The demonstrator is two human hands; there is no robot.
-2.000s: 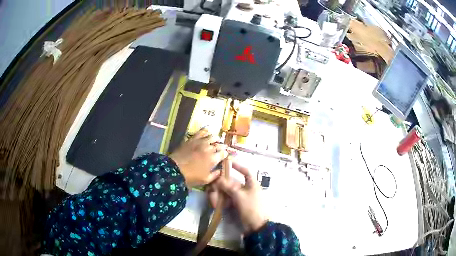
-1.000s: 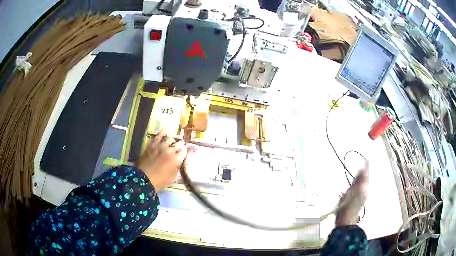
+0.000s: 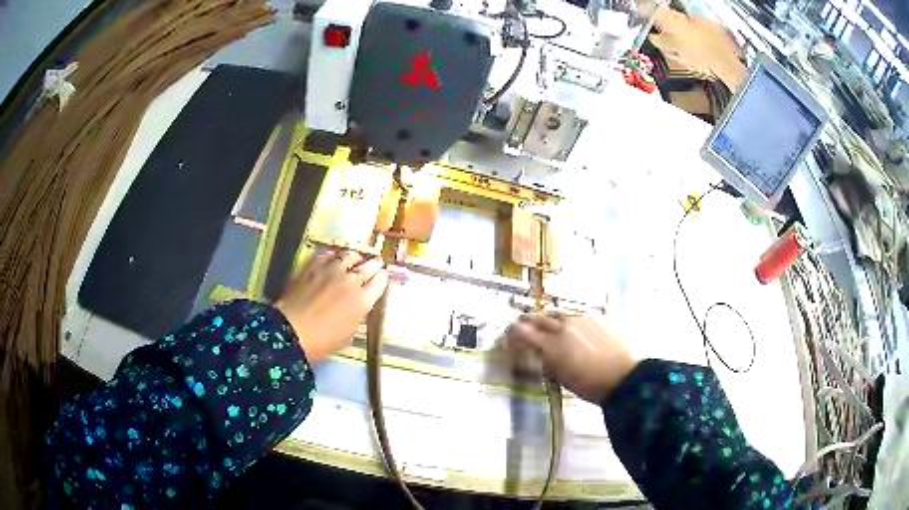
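Note:
A brown handle strap hangs in a loop toward me, its lowest part cut off by the bottom edge. My left hand presses its left end at the clamp's front edge, below the left tan-orange block. My right hand, blurred, is at the strap's right end below the right block; its fingers look closed on the strap. The yellow-edged clamp template lies under the sewing machine head.
A black mat lies left of the clamp, with a thick strap bundle beyond it. At right are a control screen, a red thread cone, a thin dark cord and piled pale straps.
My right hand has swung from the far right back to the clamp's right side, bringing the strap end and forming a loop. My left hand stays at the clamp. The view has shifted slightly.

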